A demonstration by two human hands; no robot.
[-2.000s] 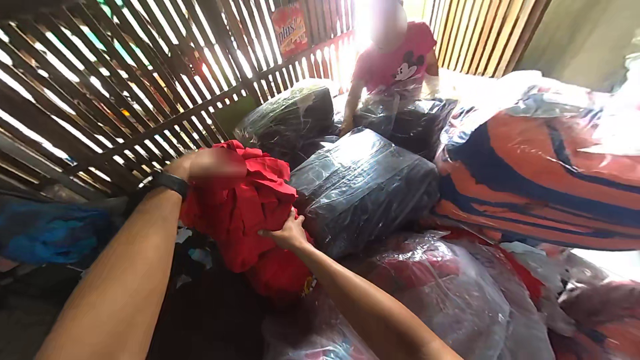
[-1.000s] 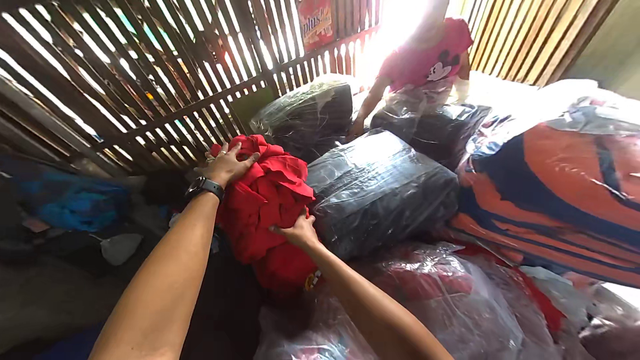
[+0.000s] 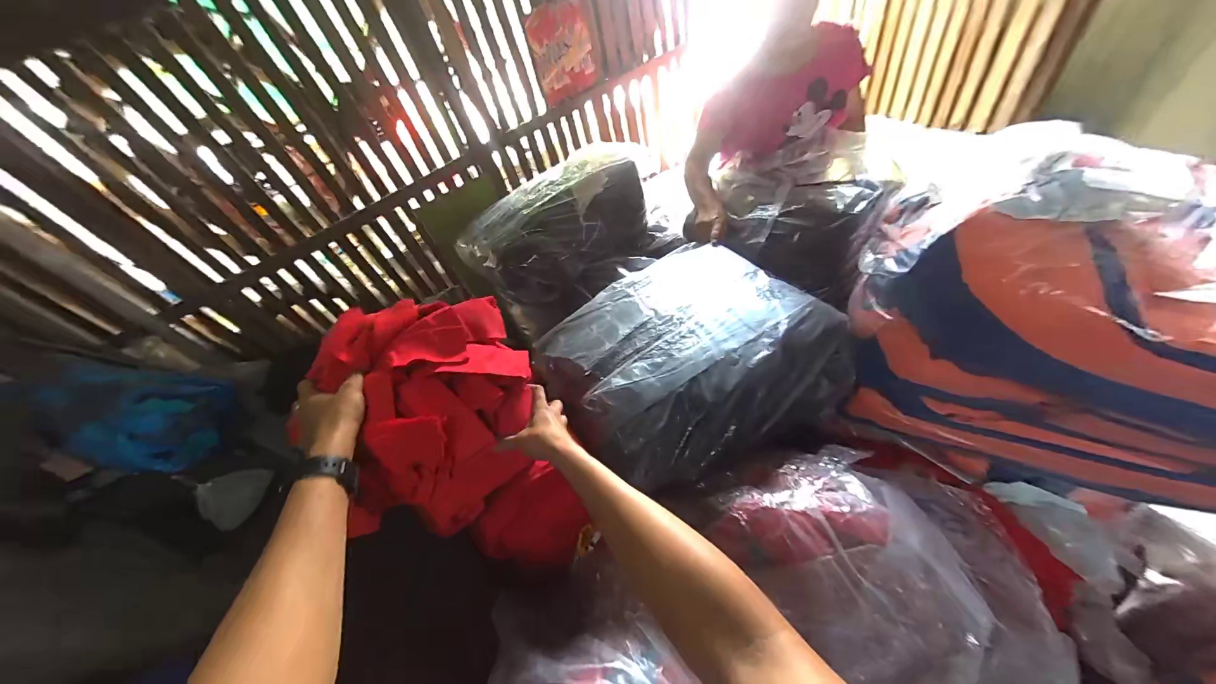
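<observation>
A bundle of red cloth pieces point(image 3: 427, 408) lies at the left of the middle, beside a dark bundle in clear plastic point(image 3: 703, 351). My left hand point(image 3: 331, 415), with a watch on its wrist, grips the cloth's left side; some of its fingers are hidden. On the right side my right hand point(image 3: 543, 427) presses against the same cloth with spread fingers, close to the dark bundle. More red cloth point(image 3: 532, 513) sits under and to the right of the pile, partly behind my right forearm.
A slatted wooden wall point(image 3: 285, 180) stands behind. Another person in a pink shirt point(image 3: 793, 95) touches the plastic-wrapped bundles at the back. An orange and navy bundle point(image 3: 1064, 332) is at the right, plastic bags point(image 3: 855, 570) in front, blue items point(image 3: 142, 413) at the left.
My left hand has moved from the top of the red cloth down to its left side. My right hand stays at the right side. The view has shifted somewhat.
</observation>
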